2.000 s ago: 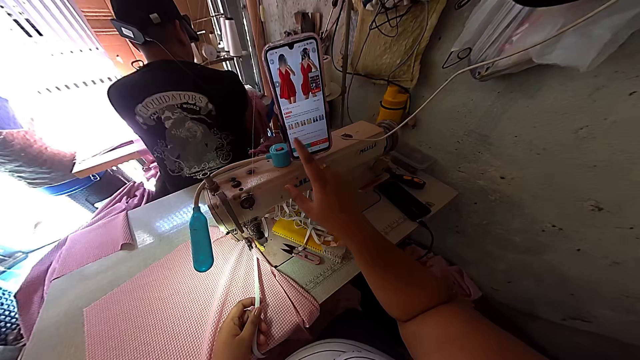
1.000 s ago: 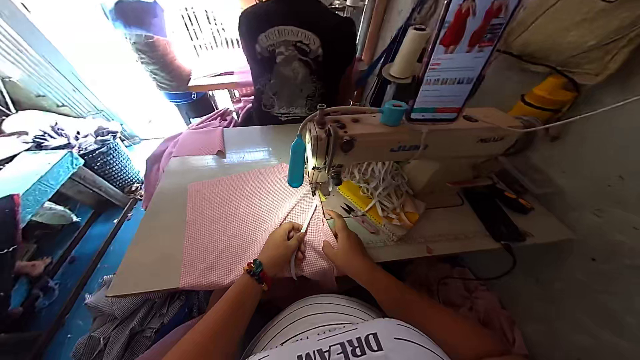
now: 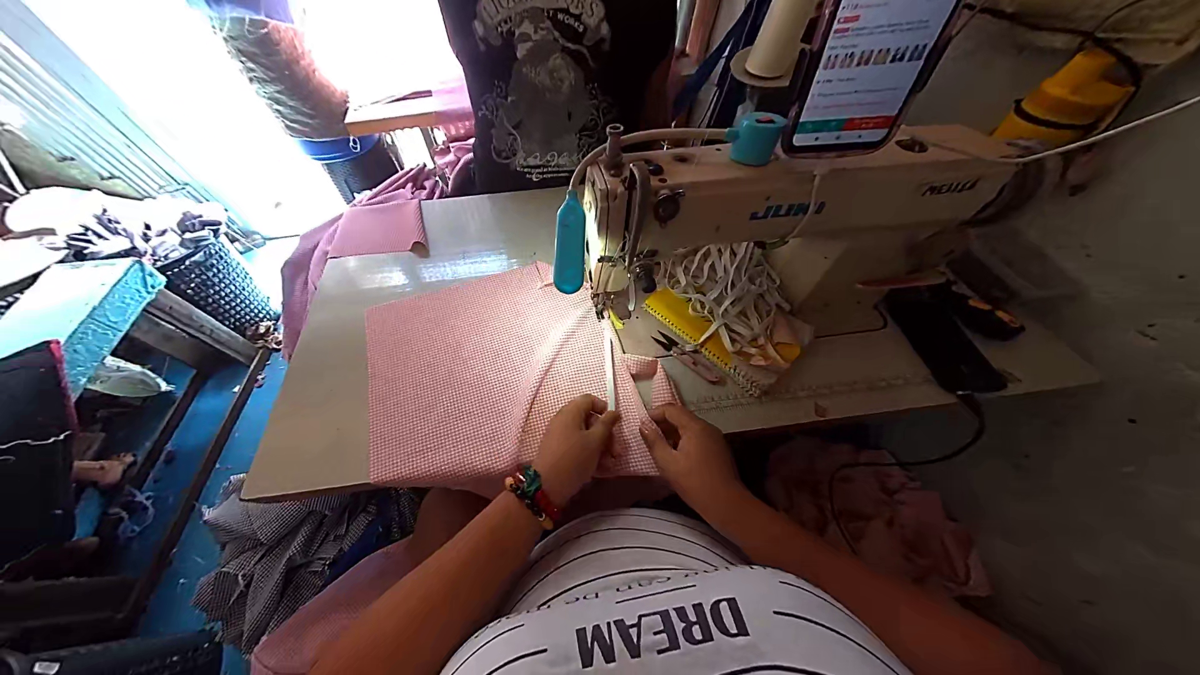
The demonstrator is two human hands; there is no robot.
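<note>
A pink checked fabric (image 3: 459,375) lies flat on the sewing table, its far right part under the needle area of a Juki sewing machine (image 3: 731,206). My left hand (image 3: 574,445) pinches a narrow white elastic strip (image 3: 610,370), which runs up to the presser foot. To the right, my right hand (image 3: 689,450) holds the fabric's folded edge between thumb and fingers. Thread snips (image 3: 689,356) lie just beyond it, beside a yellow notebook (image 3: 689,323) and a heap of white strips (image 3: 727,291). A phone (image 3: 867,75) stands on top of the machine.
A teal lamp (image 3: 569,244) hangs left of the needle. At the table's right lie a black phone (image 3: 942,342) with a cable and an orange-black tool (image 3: 989,314). Another person in a black shirt (image 3: 562,94) is beyond the table. A woven basket (image 3: 220,286) stands at left.
My right hand has come down from the phone on the machine to the fabric's right edge. My left hand still holds the white strip. The view has shifted strongly.
</note>
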